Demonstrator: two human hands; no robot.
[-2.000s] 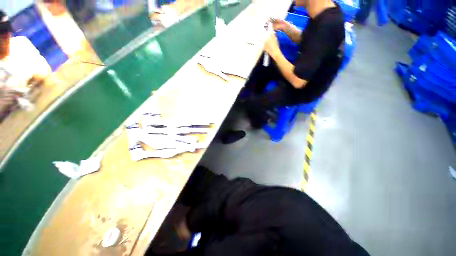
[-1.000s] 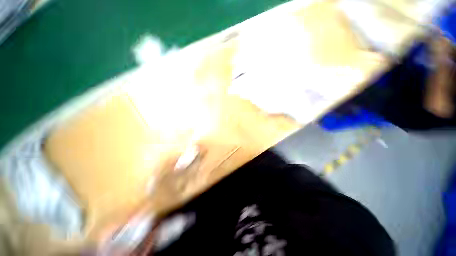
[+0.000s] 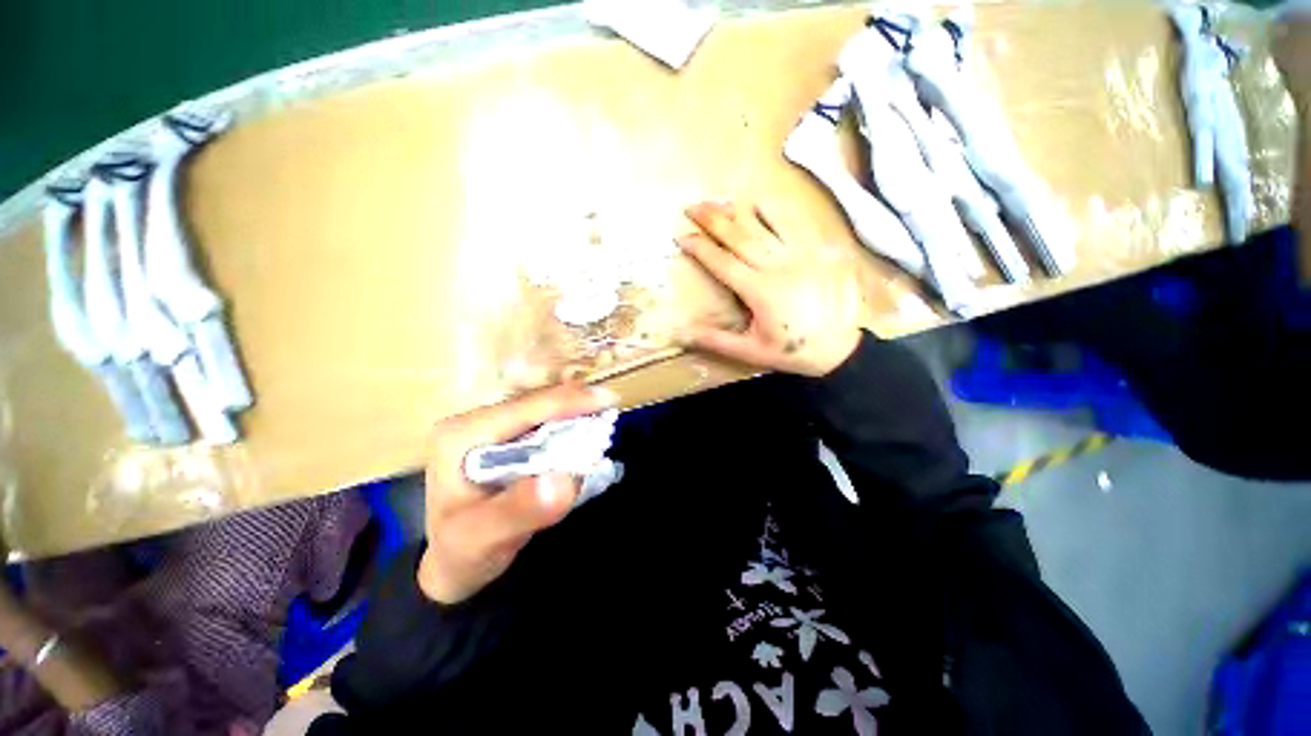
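My left hand [image 3: 489,496] is closed around pale grey leg-shaped parts [image 3: 544,454] at the bench's front edge. Their wide ends show above the fist; the rest is hidden, and I cannot tell how many there are. My right hand [image 3: 784,288] is low over the bench, palm down with fingers apart. A thin tan stick [image 3: 640,361] lies at its thumb tip, between both hands; no grip on it shows. A small white oval dish [image 3: 587,299] sits on a stained patch, left of my right fingers.
Several leg parts lie in a row at left [image 3: 151,288]. Several more overlap at right [image 3: 927,166], with others at far right [image 3: 1215,122]. A white scrap [image 3: 659,26] lies by the green belt [image 3: 316,36]. Seated people are on both sides; a hand shows at lower left.
The view has swung down and around to the bench in front of me. Both hands now show clearly, my left holding parts and my right over the bench. Earlier frames are blurred.
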